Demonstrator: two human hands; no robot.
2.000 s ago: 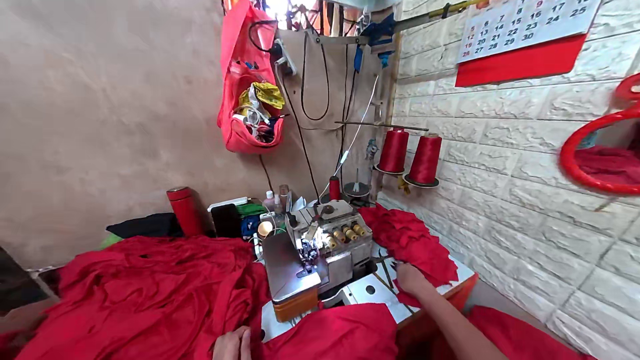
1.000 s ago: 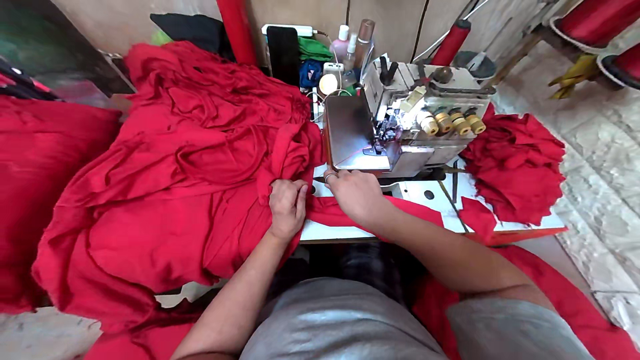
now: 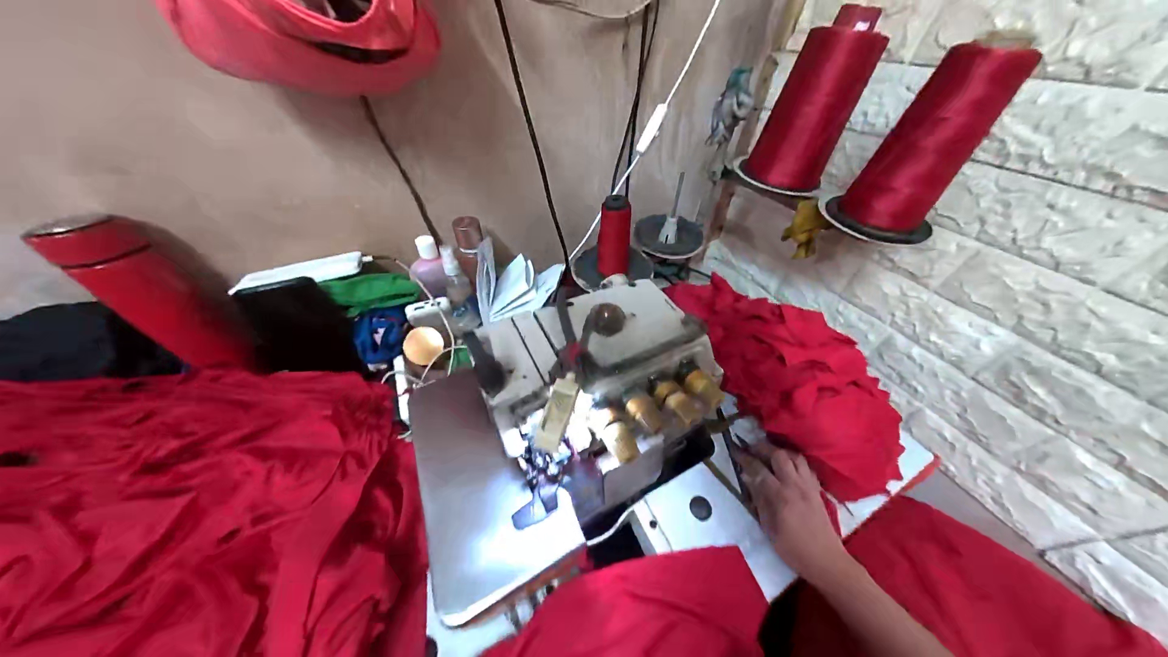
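An overlock sewing machine (image 3: pixel 593 365) stands in the middle of the white table, its lamp lighting the needle area and metal plate (image 3: pixel 484 511). My right hand (image 3: pixel 780 488) reaches to the right of the machine, beside a pile of red fabric pieces (image 3: pixel 812 392); its fingertips are at a dark, slender metal tool (image 3: pixel 735 456), and whether they grip it is unclear. Red fabric (image 3: pixel 648 607) lies over the table's front edge. A large heap of red cloth (image 3: pixel 210 511) fills the left. My left hand is out of view.
Two large red thread cones (image 3: pixel 940 137) stand on holders by the white brick wall, with a smaller red spool (image 3: pixel 614 235) behind the machine. A red flask (image 3: pixel 137 283), small bottles (image 3: pixel 429 265) and a black phone-like object (image 3: pixel 297 324) sit at the back. A red bag (image 3: pixel 319 46) hangs above.
My right hand has moved from the machine's front to its right side, by the fabric pile. My left hand has gone out of view. The view has swung up and closer.
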